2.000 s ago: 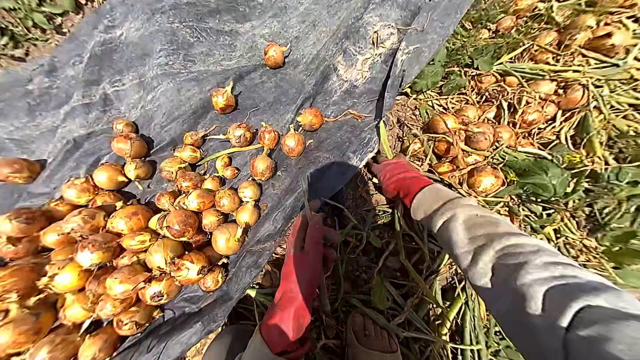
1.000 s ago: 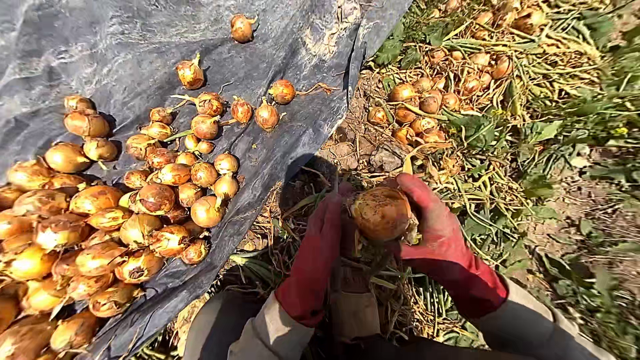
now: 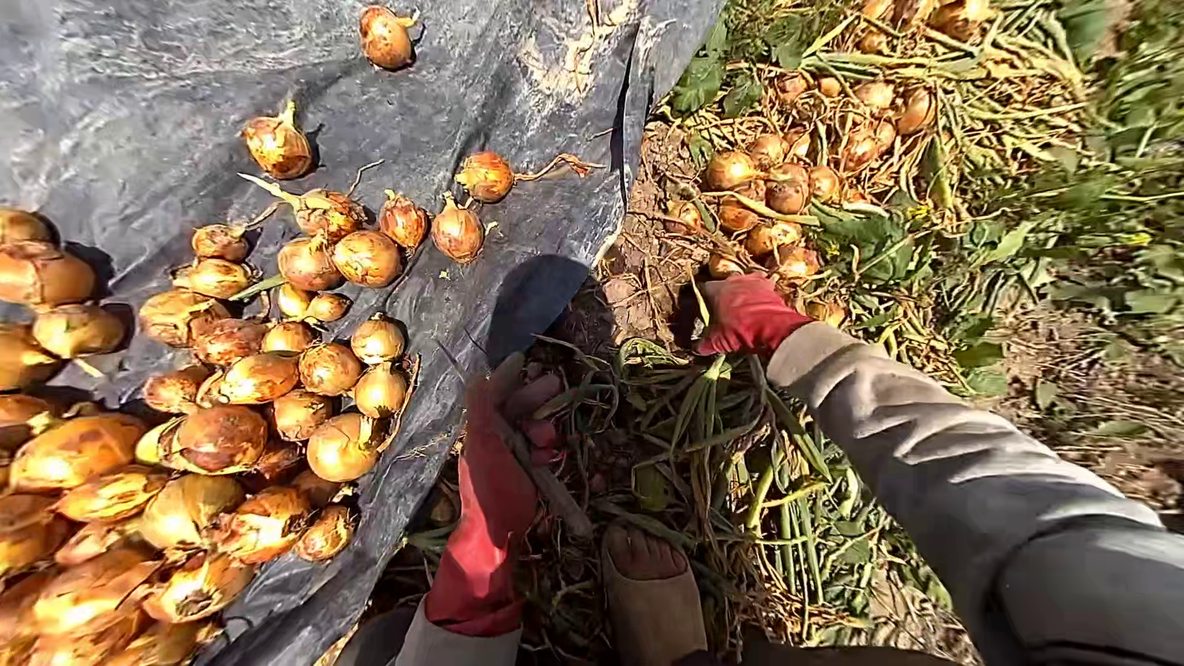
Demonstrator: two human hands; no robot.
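Observation:
My left hand (image 3: 490,490), in a red glove, is closed around a slim hand tool (image 3: 555,486), whose handle and thin pointed ends show; its kind is unclear. It hangs in shade beside the edge of a dark plastic sheet (image 3: 444,324). My right hand (image 3: 749,314), also gloved in red, reaches down at the near end of a row of onions (image 3: 772,199) on the soil, by dry stalks. Its fingertips are partly hidden, and whether they grip anything does not show. Many golden-brown onions (image 3: 222,439) are heaped on the sheet at the left, with several loose ones above.
Cut or fallen onion leaves (image 3: 684,407) lie between my hands and around my sandalled foot (image 3: 652,583). Green weeds (image 3: 999,250) grow at the right, beside bare soil (image 3: 1091,361). More onions (image 3: 962,18) lie among dry tops at the upper right.
One second ago both hands were together around an onion; now neither visibly holds it. My right hand has moved out to the row of onions, and my left is by the sheet's edge.

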